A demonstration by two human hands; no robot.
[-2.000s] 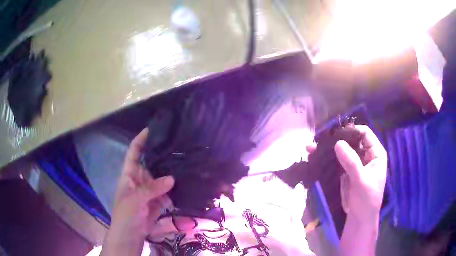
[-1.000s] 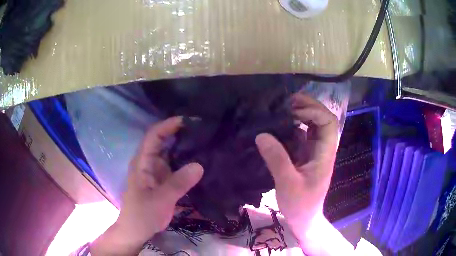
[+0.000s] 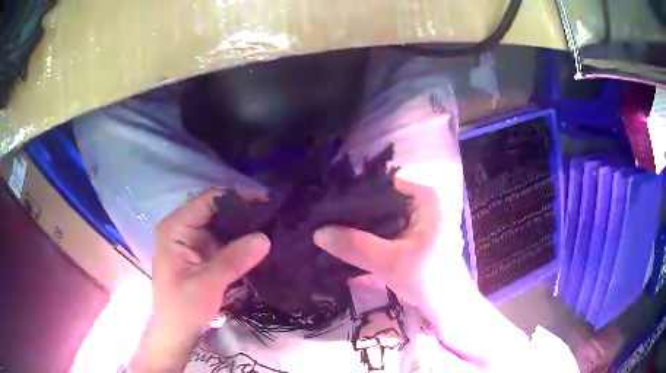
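Observation:
A black jagged piece (image 3: 307, 248) is held over my lap, below the table edge. Its ragged points stand up at the upper right, and its lower part hangs in front of the printed shirt. My left hand (image 3: 201, 255) grips its left side, thumb on top and fingers behind. My right hand (image 3: 394, 244) grips its right side, thumb on top near the middle. The fingers behind the piece are partly hidden.
The tan table (image 3: 182, 51) curves across the top, with a black cable (image 3: 482, 45) hanging at its edge. Another dark piece (image 3: 18, 36) lies at the far left. A blue crate with a dark inside (image 3: 511, 197) and blue ribs (image 3: 606, 233) are on the right.
The broad dark sheet is now gathered smaller and lower, its jagged points showing. Both hands have moved down slightly. The view has tilted down, and the white round object on the table has left it.

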